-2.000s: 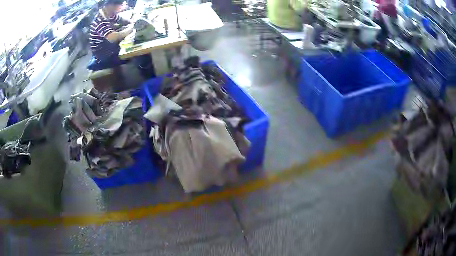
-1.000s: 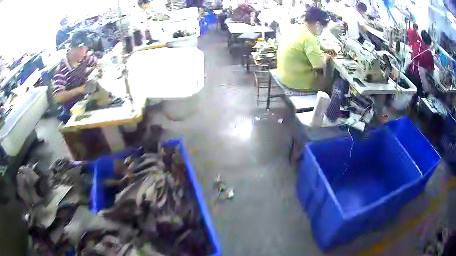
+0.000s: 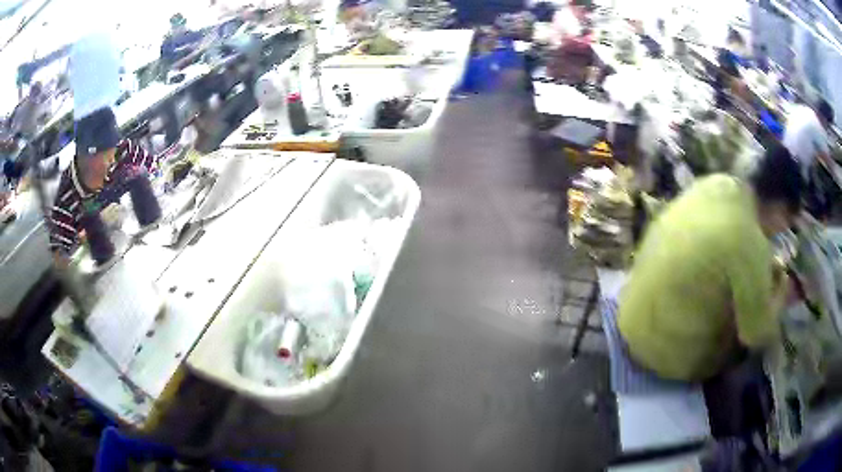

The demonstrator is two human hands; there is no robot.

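Neither of my hands is in the picture. Nearest in front of me on the left is a white tub (image 3: 388, 249) with a rounded rim, holding clear crumpled plastic, white material and a small pale roll with a red end. It stands beside a white sewing table (image 3: 217, 267) that bears pale fabric and several small dark spots. A blue crate edge (image 3: 175, 456) shows at the bottom left, cut off by the frame.
A person in a striped top (image 3: 97, 184) sits at the left table. A person in yellow-green (image 3: 697, 277) sits on a bench (image 3: 660, 415) at the right. A grey aisle (image 3: 480, 240) runs between them, with small scraps on it. Another white tub (image 3: 420, 120) stands farther back.
The view has moved forward into the aisle. The crates with grey-brown fabric have left the view, except a blue edge at bottom left. The white tub and both seated people appear nearer.
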